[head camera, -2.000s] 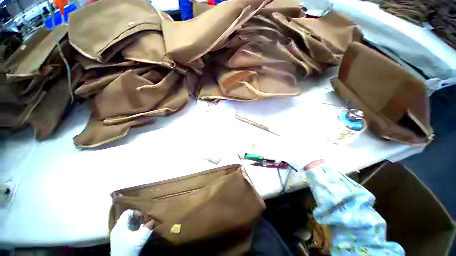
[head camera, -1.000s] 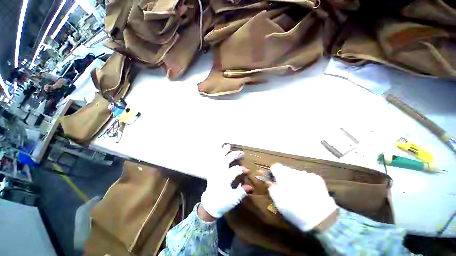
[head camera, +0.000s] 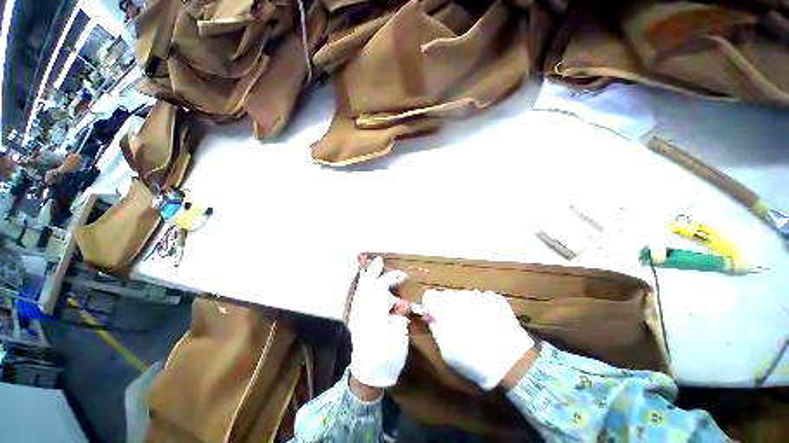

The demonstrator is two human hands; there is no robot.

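Observation:
A brown bag body (head camera: 588, 324) lies at the near edge of the white table, its open mouth with a zipper line facing up. My left hand (head camera: 378, 333), in a white glove with bare fingertips, holds the bag's left end near the mouth. My right hand (head camera: 480, 337), also gloved, is over the bag just right of the left hand. Its fingertips meet the left fingertips at a small pale or metallic thing (head camera: 417, 309), too small to name. The right fingers are curled and mostly hidden by the glove's back.
Brown bags (head camera: 432, 69) are piled along the back. A green-handled tool (head camera: 692, 258), a yellow knife (head camera: 705, 234), a wooden-handled hammer (head camera: 709, 176) and thin metal strips (head camera: 567, 234) lie at right. A blue-topped pot (head camera: 177, 208) stands at left. More bags (head camera: 216, 372) hang below the table's left edge.
The view has swung left since the earliest frame, and my right hand has come onto the bag. Since the later frame, my right fingertips have closed in beside the left ones.

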